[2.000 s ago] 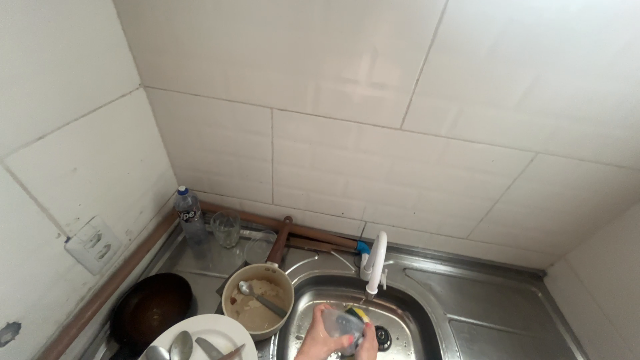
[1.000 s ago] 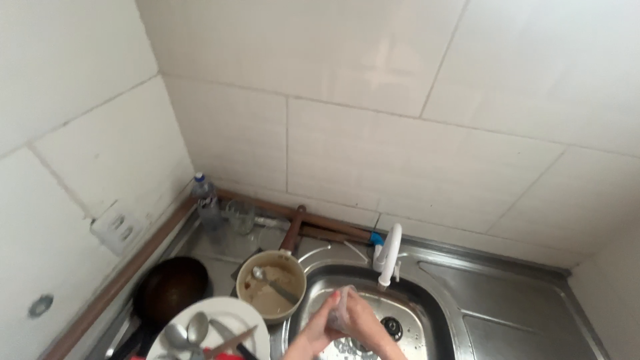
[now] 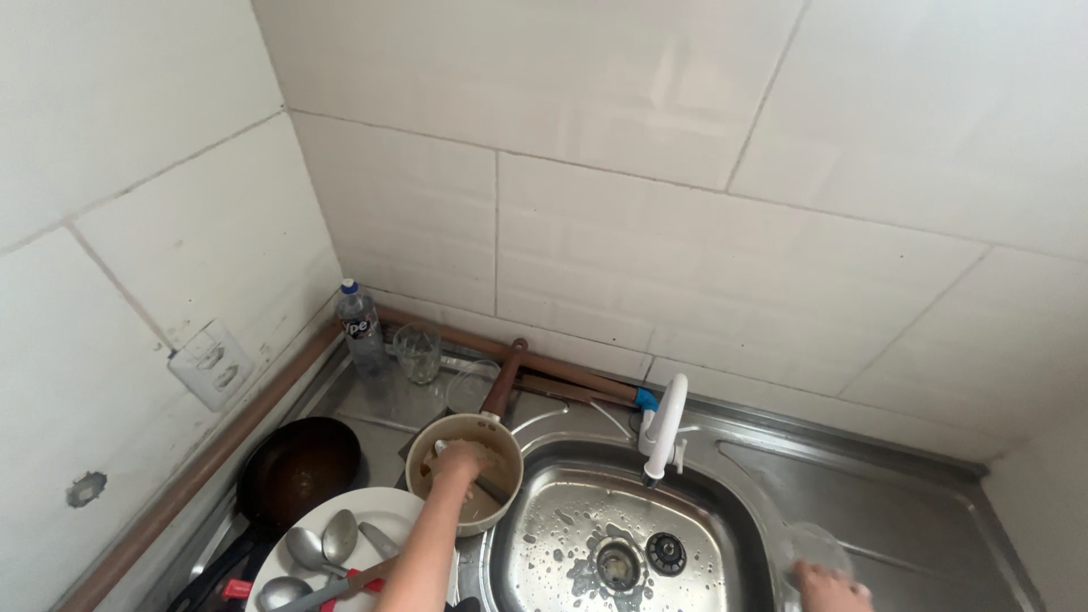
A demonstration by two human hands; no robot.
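Note:
My left hand (image 3: 459, 467) reaches into a cream saucepan (image 3: 416, 489) with a brown handle, over the spoon and brown residue inside; its fingertips are partly hidden, so its grip is unclear. At the right rim of the steel sink (image 3: 544, 510), my right hand (image 3: 829, 586) is on a clear plastic container (image 3: 820, 548), cut off by the lower frame edge. Between my hands the wet basin holds a drain and a black strainer (image 3: 665, 553). A white plate (image 3: 280, 561) with spoons and knives lies left of my left forearm.
A dark frying pan (image 3: 302, 472) sits at the left. Behind are a detergent bottle (image 3: 363, 327), a drinking glass (image 3: 417, 353) and a clear round lid or dish (image 3: 472, 387). The white faucet (image 3: 665, 429) rises behind the basin. A brown pipe (image 3: 578, 374) runs along the wall.
My hands were together over the basin around a clear container. They have moved apart, the left to the saucepan and the right, with the container, to the right rim.

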